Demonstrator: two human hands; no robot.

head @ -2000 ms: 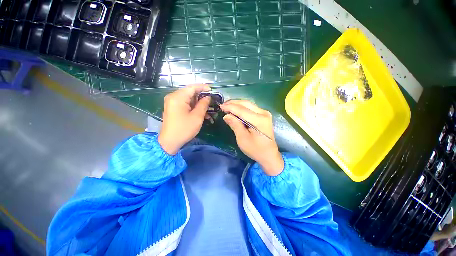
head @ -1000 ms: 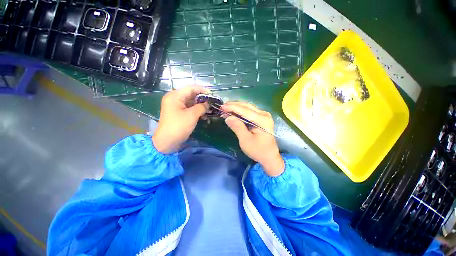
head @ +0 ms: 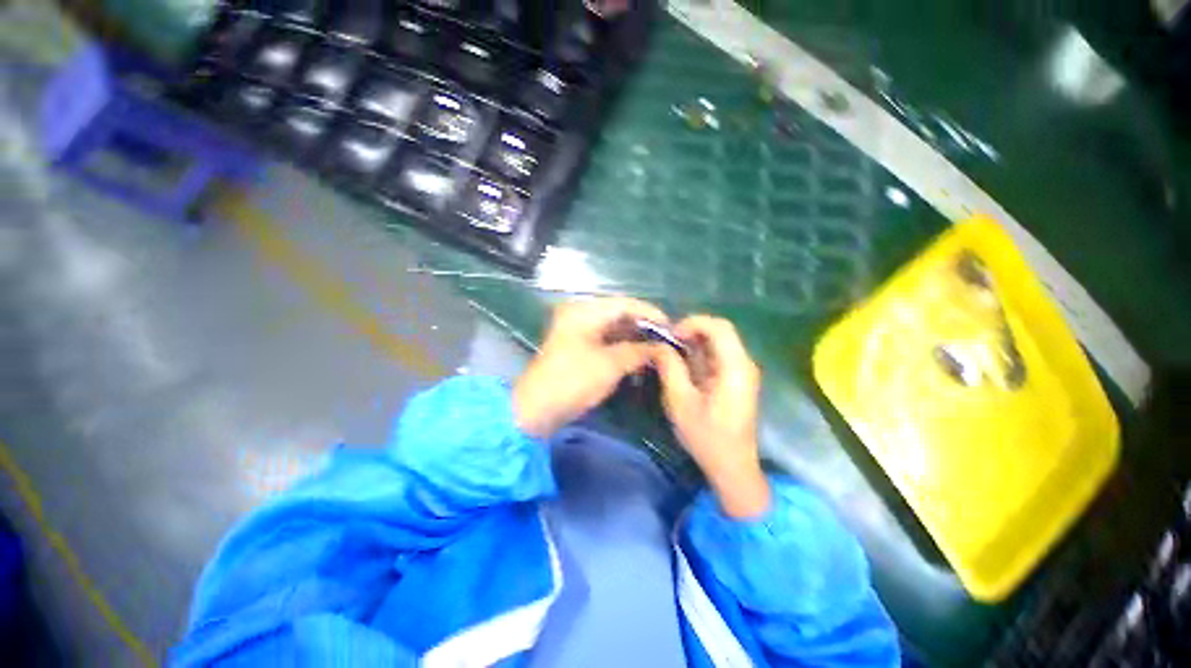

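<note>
A small dark watch housing with a shiny rim is held between the fingertips of both hands, above the bench edge. My left hand grips its left side. My right hand grips its right side with thumb and fingers. The frame is blurred and the fingers cover most of the housing. I cannot make out tweezers in my right hand. The inside of the housing does not show.
A black blister tray with housings in some pockets lies upper left. A clear blister tray lies beyond my hands. The yellow tray with dark loose parts is at right. Black trays stand lower right. A purple stool is at far left.
The view has shifted, so the bench things and hands sit further right and lower. Both hands now grip the housing; the tweezers seen earlier in my right hand no longer show.
</note>
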